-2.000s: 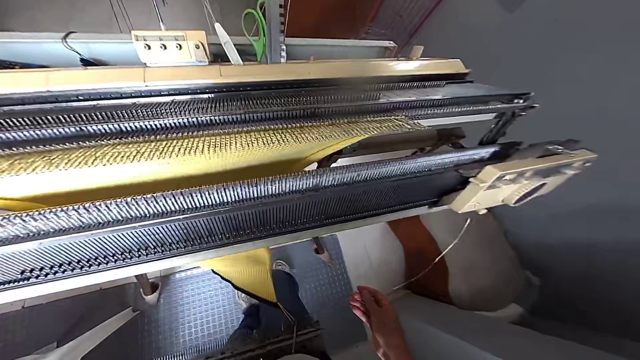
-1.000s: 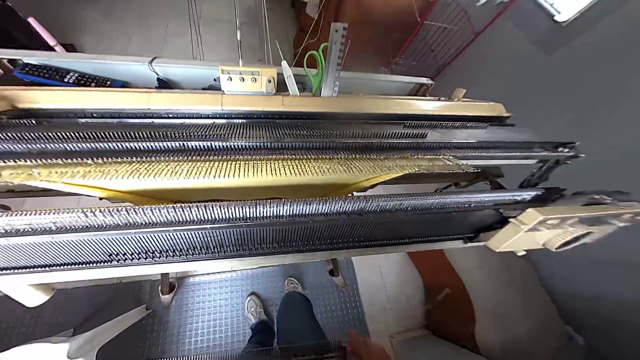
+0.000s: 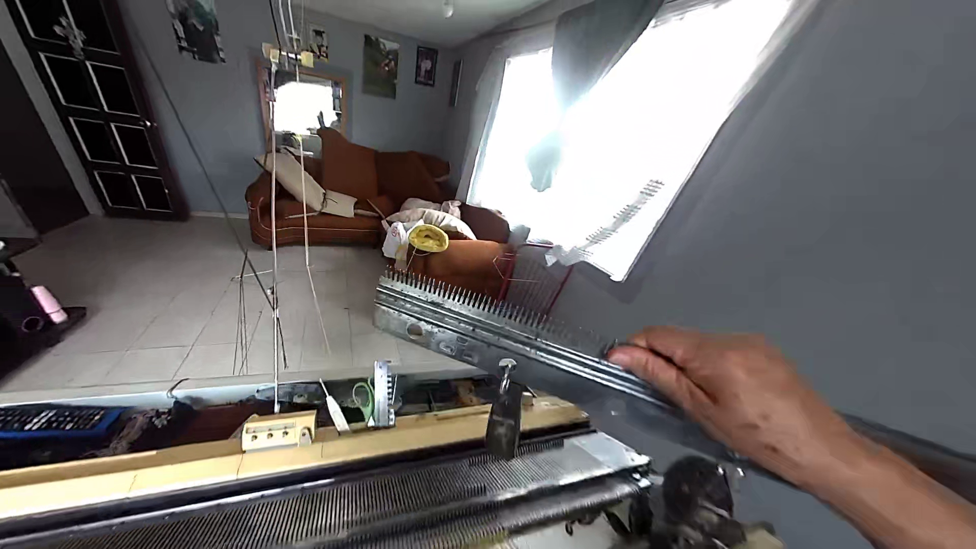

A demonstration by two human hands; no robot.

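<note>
My right hand (image 3: 709, 381) grips the upper edge of a long metal cast-on comb (image 3: 488, 328), its row of thin teeth pointing up. The comb slants down to the right, raised over the right end of the knitting machine (image 3: 366, 496). A dark weight (image 3: 504, 419) hangs from it on a metal hook. My left hand is out of view. Little of the yellow knitting shows at the bottom edge.
Behind the needle bed stand a cream tension unit (image 3: 278, 431), a white-handled tool (image 3: 334, 408), green scissors (image 3: 364, 400) and a metal ruler (image 3: 383, 393). Yarn strands hang from the mast (image 3: 274, 229). A yellow yarn cone (image 3: 428, 238) rests near the brown sofa (image 3: 354, 183).
The view has swung up to the room. My right hand, low beside the machine before, is now raised above its right end, holding the comb with the hanging weight.
</note>
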